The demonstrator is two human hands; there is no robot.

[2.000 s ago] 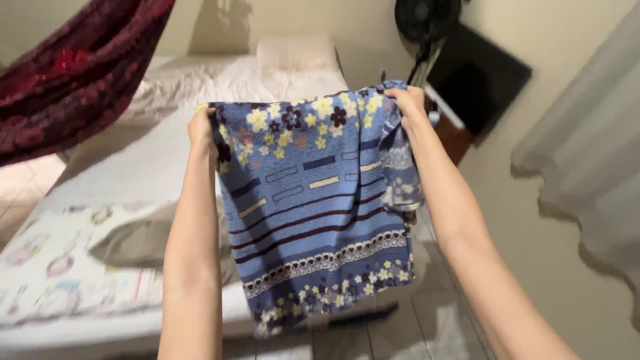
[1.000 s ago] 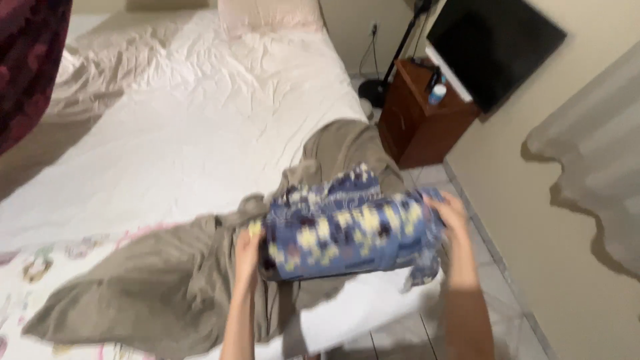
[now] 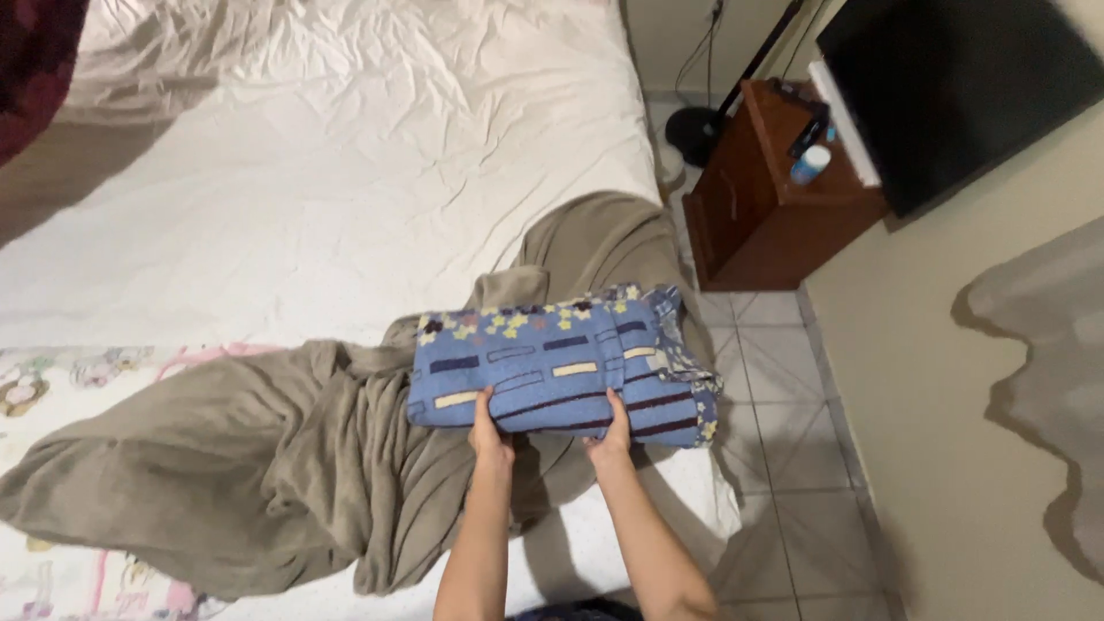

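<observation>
A blue floral and striped cloth (image 3: 552, 371), folded into a flat bundle with a ruffled right end, is held over the foot of the bed. My left hand (image 3: 492, 431) grips its near edge left of the middle, thumb on top and fingers hidden beneath. Right of the middle, my right hand (image 3: 612, 431) holds the same edge, its thumb also on top. Under and behind the bundle a rumpled taupe blanket (image 3: 216, 466) lies across the bed. Whether the bundle touches the blanket cannot be told.
A white sheet (image 3: 362, 172) covers the bed. To the right are a wooden nightstand (image 3: 750, 207) bearing a small bottle (image 3: 811, 164), a black television (image 3: 957, 86) and a black stand base (image 3: 693, 134). A wavy-edged curtain (image 3: 1044, 362) hangs by the wall; tiled floor (image 3: 785, 448) runs beside the bed.
The cloth hung spread between my raised hands two seconds ago; it is now folded into a bundle. Both hands have come lower and closer together, onto its near edge. The view has tilted down.
</observation>
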